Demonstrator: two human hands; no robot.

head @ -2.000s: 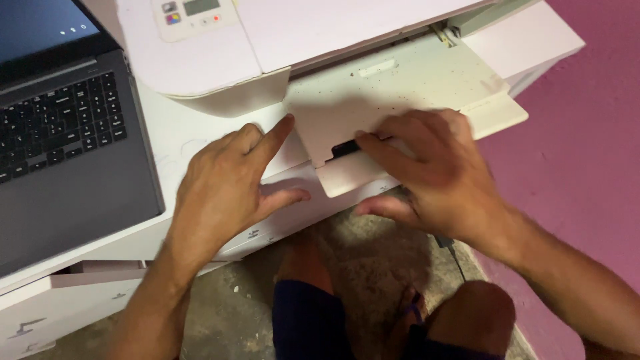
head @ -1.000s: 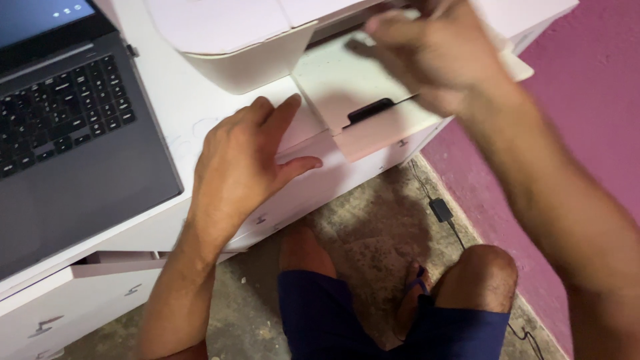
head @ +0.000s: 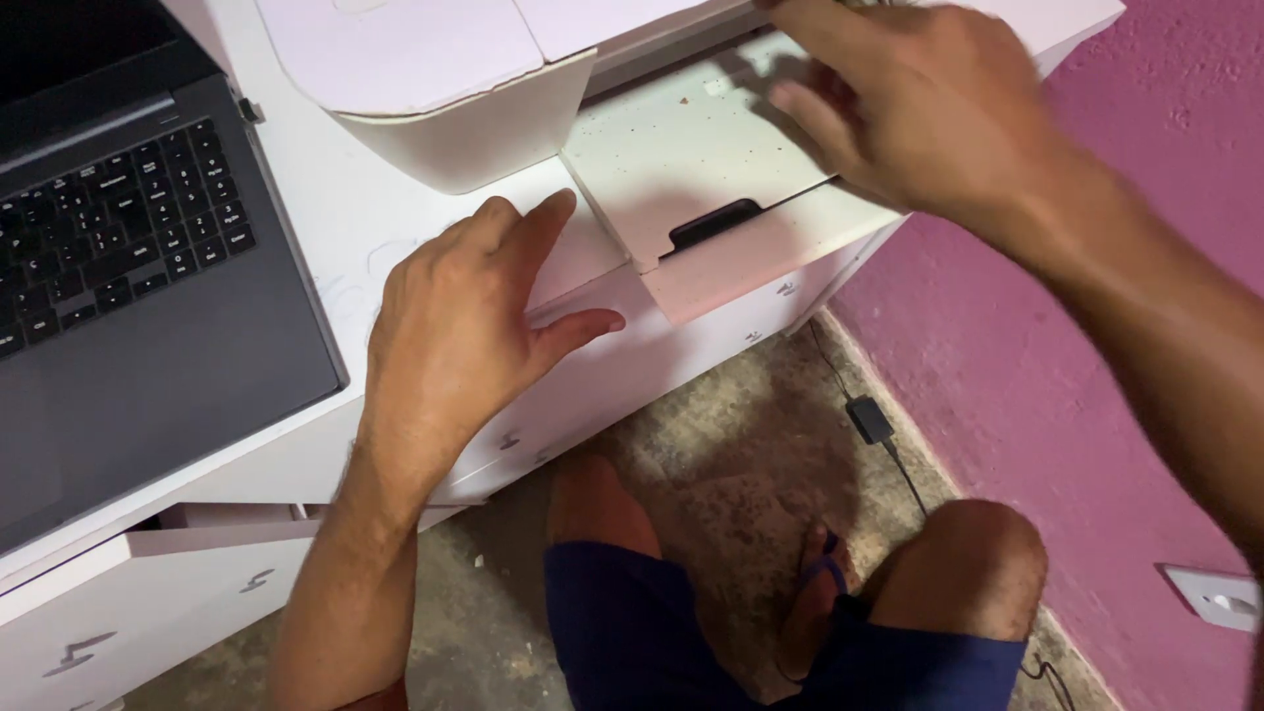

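A white printer (head: 474, 118) stands on a white desk (head: 326, 197), its output tray (head: 681, 148) pulled out at the front and dotted with small specks. A black tab (head: 714, 225) lies in a slot near the tray's front edge. My left hand (head: 464, 306) rests at the desk's edge just left of the tray, thumb and forefinger apart, with nothing in it. Over the tray's right side is my right hand (head: 908, 99), fingers bent toward the printer's opening; its fingertips are partly cut off at the top, so any hold cannot be told.
A dark laptop (head: 148, 415) lies on the desk at the left. Below it a white drawer (head: 197, 583) is partly open. A black power adapter (head: 869, 420) with a cable hangs by the pink wall (head: 1037, 346). My knees are under the desk's front, and a wall socket (head: 1220, 595) is at the right.
My right hand has moved from the tray's front edge, by the black tab, up toward the printer's opening. My left hand keeps much the same pose beside the tray.
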